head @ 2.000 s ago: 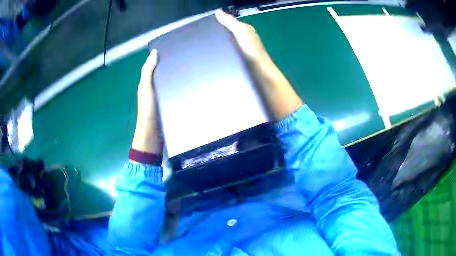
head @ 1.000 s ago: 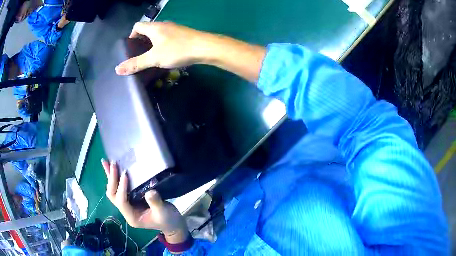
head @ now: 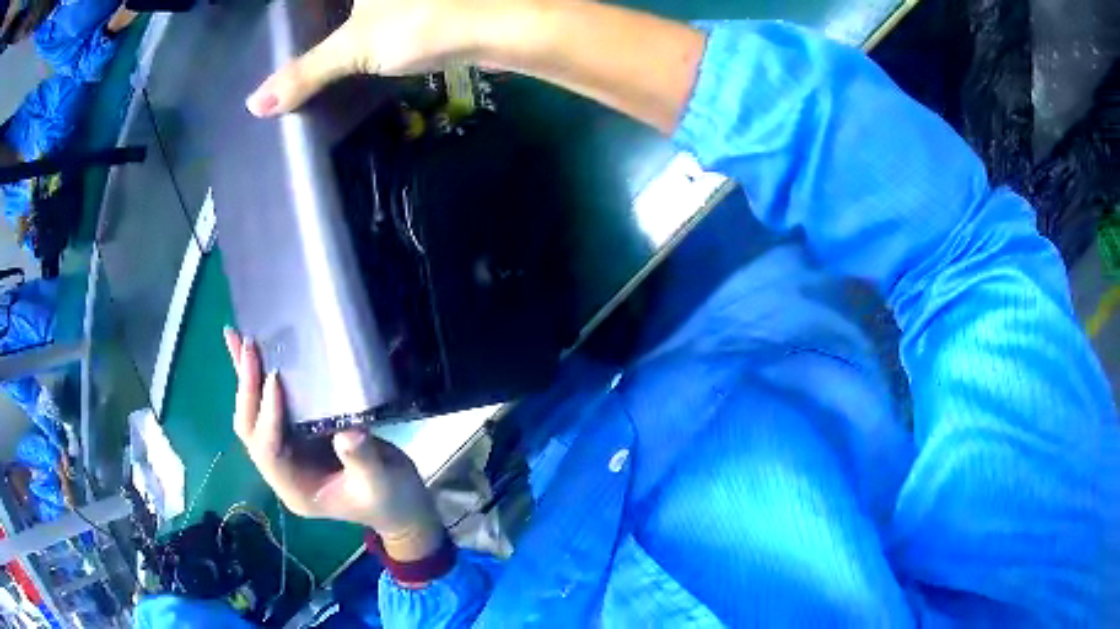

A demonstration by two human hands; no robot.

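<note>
A smooth grey-silver housing [head: 289, 270] stands tilted in front of me, with its long side towards the left. Beside it and touching it on the right is a black open unit [head: 491, 264] with thin wires and yellow-green parts near its top. My right hand [head: 381, 55] grips the housing's upper end, thumb on the grey face; its fingers are partly cut off by the top edge. My left hand [head: 326, 461] holds the lower end, fingers on the outer side and thumb at the end edge. Whether the unit is joined to the housing is too dark to tell.
The green bench mat [head: 197, 350] shows on the left and behind my right forearm. A dark conveyor [head: 147, 234] with a pale rail runs at the left. Black parts with loose wires [head: 209, 559] and a white box [head: 157, 461] lie lower left. People in blue smocks stand far left.
The housing has turned from lying flat, grey face up, to tilted with the black open unit showing. In the last second it shifted slightly up and left with both hands.
</note>
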